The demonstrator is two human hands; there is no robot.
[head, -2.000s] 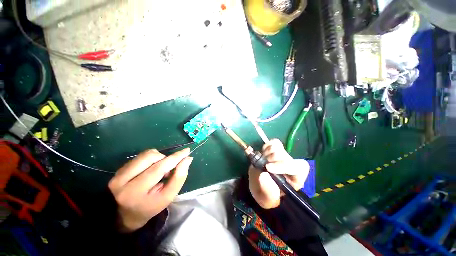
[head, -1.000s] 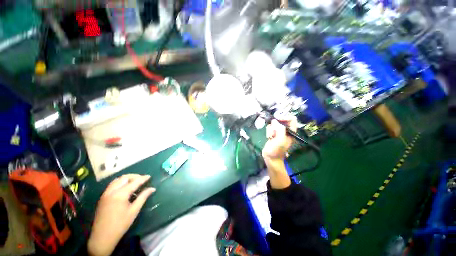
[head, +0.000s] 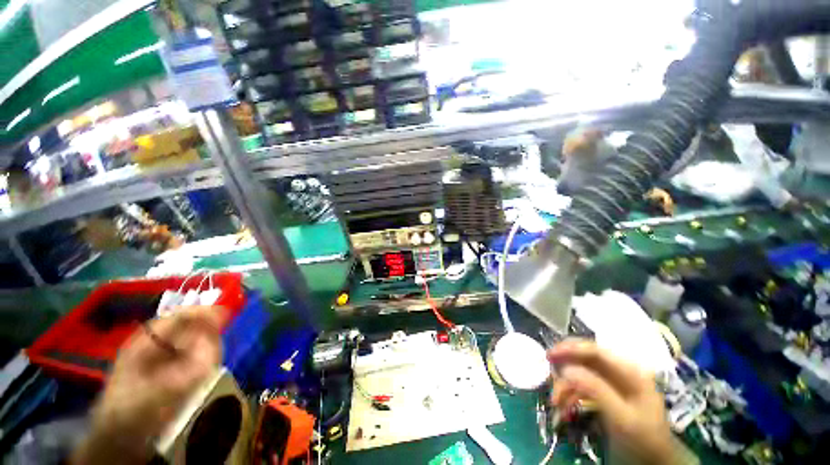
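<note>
My left hand (head: pixel 168 381) is raised at the left over the edge of a red tray, motion-blurred. A short dark streak shows at its fingers, too blurred to name. My right hand (head: pixel 619 400) is raised at the right, just below the fume extractor's clear funnel hood (head: pixel 546 286), with its fingers bent. It is blurred, and I cannot tell whether it holds anything. The green circuit board (head: pixel 452 455) lies at the bottom edge of the picture, partly cut off, below the pale stained board (head: pixel 428 390). The round white lamp head (head: pixel 521 361) is beside the pale board.
A red tray (head: pixel 82 341) and an orange device (head: pixel 284 431) are at the left. The power supply (head: pixel 396 263) with red digits stands behind. A black ribbed hose (head: pixel 637 154) hangs from the upper right. A metal post (head: pixel 246 200) and shelf rail cross the view. Clutter lies at the right.
The view has tilted up from the bench to the shelves. Both hands have risen away from the circuit board and spread apart. The soldering iron seen earlier in my right hand is not discernible.
</note>
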